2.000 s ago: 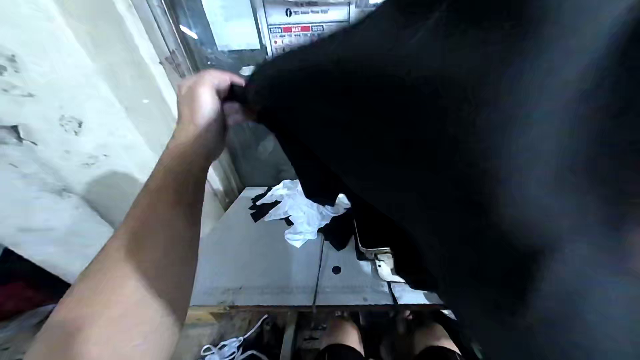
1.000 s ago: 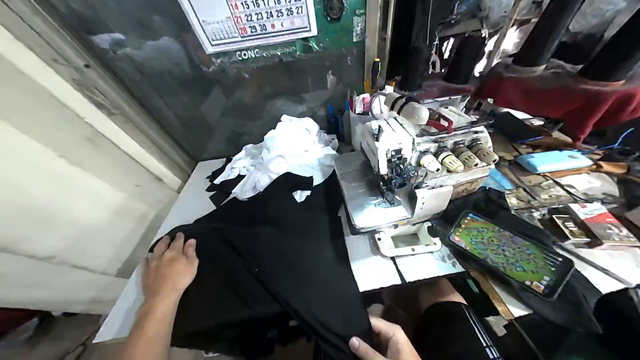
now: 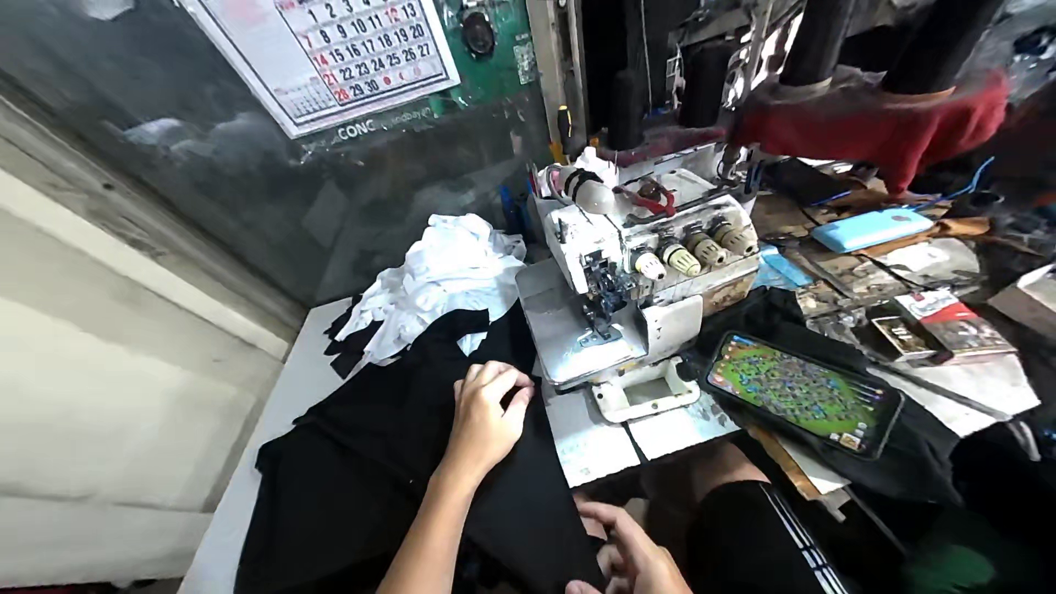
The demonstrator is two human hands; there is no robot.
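Observation:
Black fabric (image 3: pixel 355 462) lies spread over the white table and hangs past its front edge. My left hand (image 3: pixel 488 412) rests on it near its right edge, thumb and fingertips close together; whether they pinch the cloth cannot be told. At the bottom, my right hand (image 3: pixel 631 553) is beside the fabric's lower right edge, fingers curled and partly hidden. An overlock sewing machine (image 3: pixel 643 272) stands just right of the cloth, its metal plate (image 3: pixel 569 330) near the fabric. Behind the black fabric is a crumpled heap of white cloth (image 3: pixel 445 264).
A phone (image 3: pixel 804 392) with a lit screen lies on dark cloth right of the machine. Farther right are a light blue case (image 3: pixel 873 229), small boxes (image 3: pixel 949 322) and a red cloth (image 3: pixel 874 136) under black thread cones. A wall calendar (image 3: pixel 355 58) hangs behind the table.
The black fabric, held up two seconds ago, now lies on the table. Since one second ago my left hand has moved right across it, towards the machine. The view has swung down and right.

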